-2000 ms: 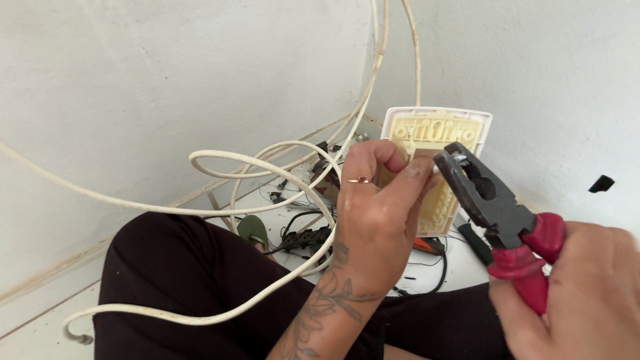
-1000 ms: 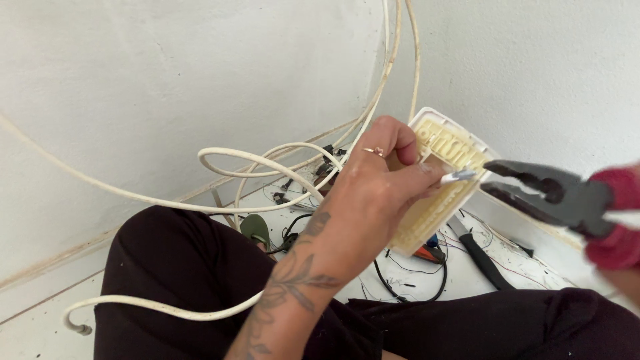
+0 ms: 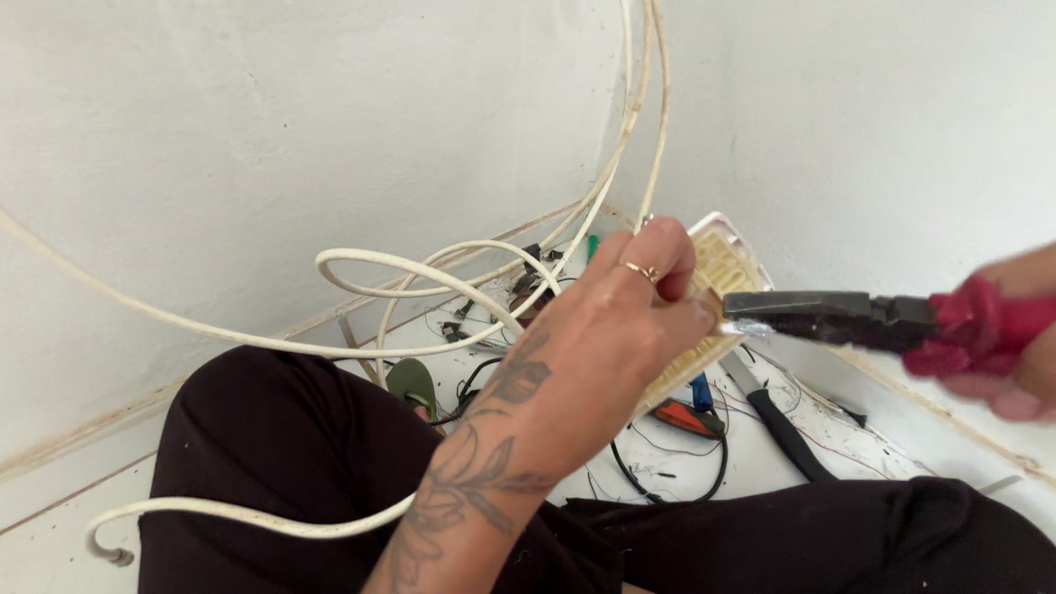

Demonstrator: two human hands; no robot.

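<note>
My left hand point(image 3: 627, 322) pinches the end of a white coaxial cable point(image 3: 729, 327), whose frayed silvery shielding point(image 3: 751, 327) sticks out past the thumb. Behind the fingers is a white and yellowed plastic cover plate point(image 3: 734, 256), its ribbed inner side showing; how it is held is hidden. My right hand point(image 3: 1019, 346), partly cut off by the right edge and blurred, grips the red handles of combination pliers point(image 3: 973, 330). The dark jaws point(image 3: 792, 315) lie at the shielding, side-on; whether they close on it cannot be told.
White cable loops point(image 3: 396, 260) hang at the left, one ending in a metal connector point(image 3: 122, 558). On the tiled floor lie a black-handled knife point(image 3: 788, 433), an orange and black tool point(image 3: 689, 419), a black cable point(image 3: 722, 470) and wire scraps. Walls meet behind; my crossed legs point(image 3: 289, 437) are in front.
The pliers have turned from steeply tilted to nearly level, and their jaws have come to the shielding. The cover plate has tilted. The knife on the floor shows more than two seconds ago.
</note>
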